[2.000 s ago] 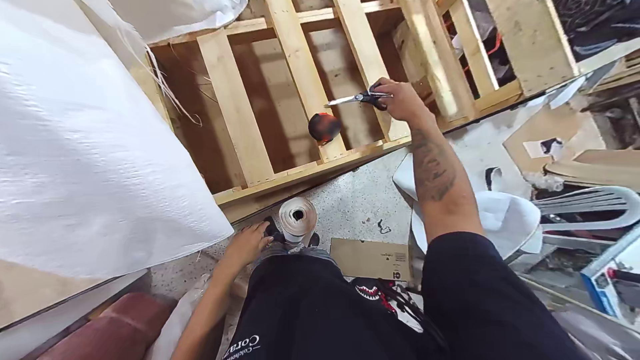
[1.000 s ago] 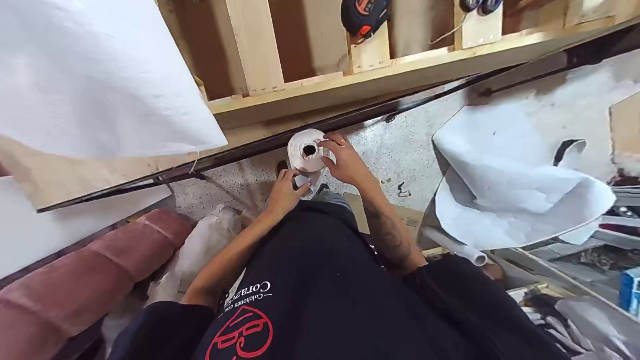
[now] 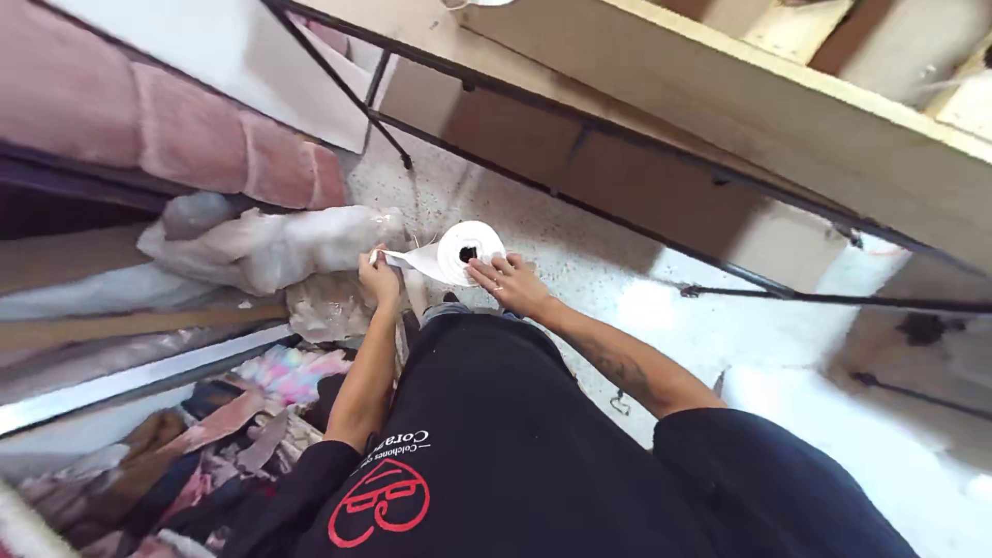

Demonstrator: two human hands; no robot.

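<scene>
A roll of white material [image 3: 470, 252] with a dark hollow core stands end-up in front of my body. My left hand [image 3: 380, 277] pinches the loose end of its white strip [image 3: 415, 260], which is drawn out to the left of the roll. My right hand [image 3: 508, 284] rests on the roll's right side and top edge, fingers by the core. Whether the right fingers grip the roll or only press on it is not clear.
A wooden frame [image 3: 736, 101] rests on a dark metal stand [image 3: 562, 194] ahead. Pink padded upholstery [image 3: 194, 147], plastic-wrapped rolls [image 3: 294, 240] and fabric scraps [image 3: 209, 457] fill the left side. White sheet material [image 3: 837, 442] lies at right.
My right hand, which held scissors over the wooden frame, has come down to the roll. The white strip is now drawn out leftward by my left hand. The view has swung left.
</scene>
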